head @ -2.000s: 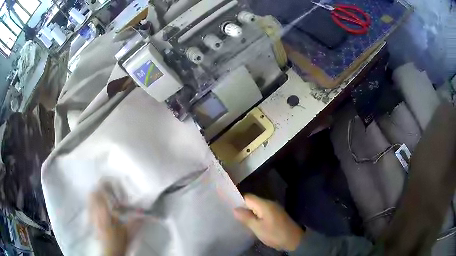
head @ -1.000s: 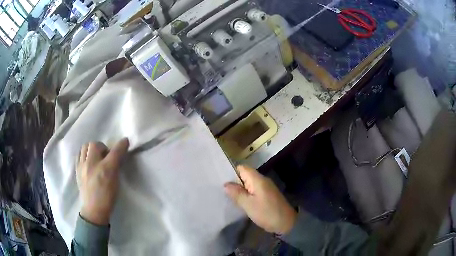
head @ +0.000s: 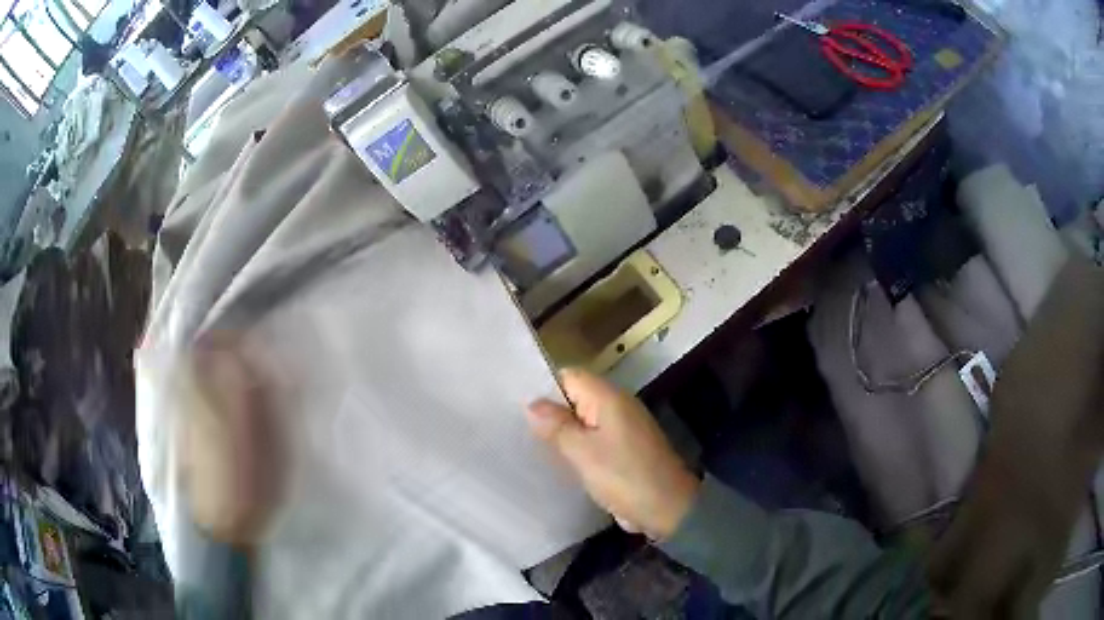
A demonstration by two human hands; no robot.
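A large pale beige-grey garment panel (head: 400, 351) lies over the machine's front and left side. Its straight right edge runs up to the presser foot area (head: 466, 240) of the cream-white overlock machine (head: 406, 151). My right hand (head: 624, 454) pinches this edge between thumb and fingers, just below the yellow-cream tray cut-out (head: 617, 321). My left hand (head: 230, 442) is blurred over the cloth's left part; whether its fingers grip cloth cannot be told.
Red-handled scissors (head: 866, 55) and a dark flat pouch (head: 793, 75) lie on a blue patterned board (head: 872, 133). Tied bundles of cut pieces (head: 884, 412) are at the right, with a brown cloth piece (head: 1029, 448) over them. White thread cones (head: 151, 67) stand far left.
The panel has moved up toward the machine, and its lower corner now shows. My right hand has moved up slightly with the edge. My left hand, flat on the cloth before, is now blurred; the crease there has changed.
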